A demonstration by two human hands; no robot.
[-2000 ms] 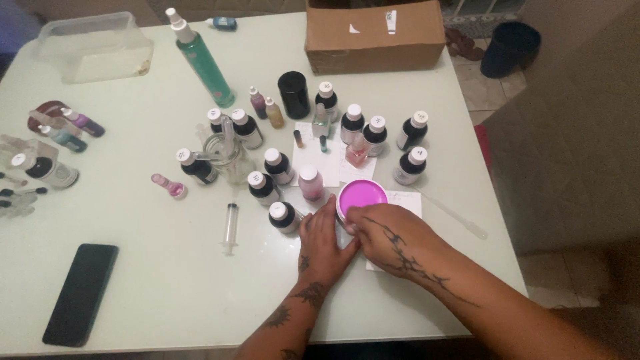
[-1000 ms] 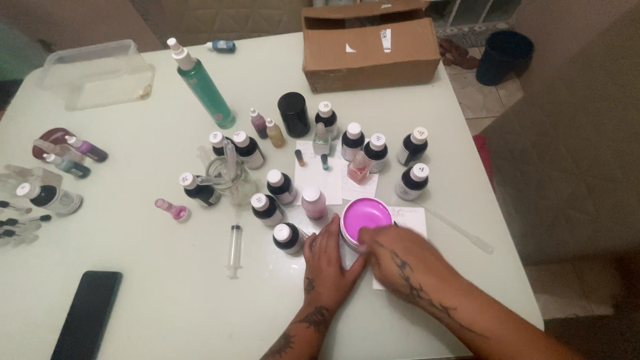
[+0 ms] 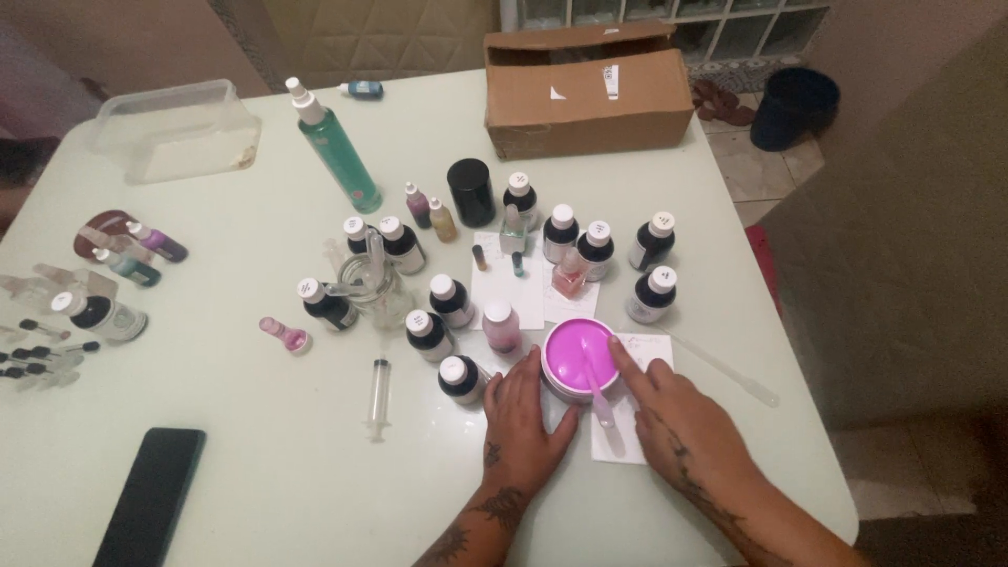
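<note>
A round white tub [image 3: 580, 356] holds a bright magenta liquid or cream. A pale plastic stirrer or pipette [image 3: 601, 408] leans in it, its bulb end over the near rim. My left hand [image 3: 520, 425] rests at the tub's left side, fingers and thumb apart. My right hand [image 3: 677, 413] points its index finger at the tub's right rim and grips nothing that shows. Under it lies a paper [image 3: 630, 445] with writing. A pink bottle [image 3: 502, 327] and a dark bottle with a white cap [image 3: 461, 379] stand near my left hand.
Around stand several dark bottles [image 3: 652, 294], a glass jar with pipettes [image 3: 382, 295], a green spray bottle [image 3: 339, 157] and a black jar [image 3: 471, 193]. A syringe [image 3: 379, 400], a phone [image 3: 150, 498], a long pipette [image 3: 728, 366], a cardboard box [image 3: 587, 98] and a plastic container [image 3: 181, 130] are also on the table.
My right hand has moved right from over the tub's near rim and its index finger is now extended. The pale tool in the tub now shows uncovered. My left hand stays beside the tub.
</note>
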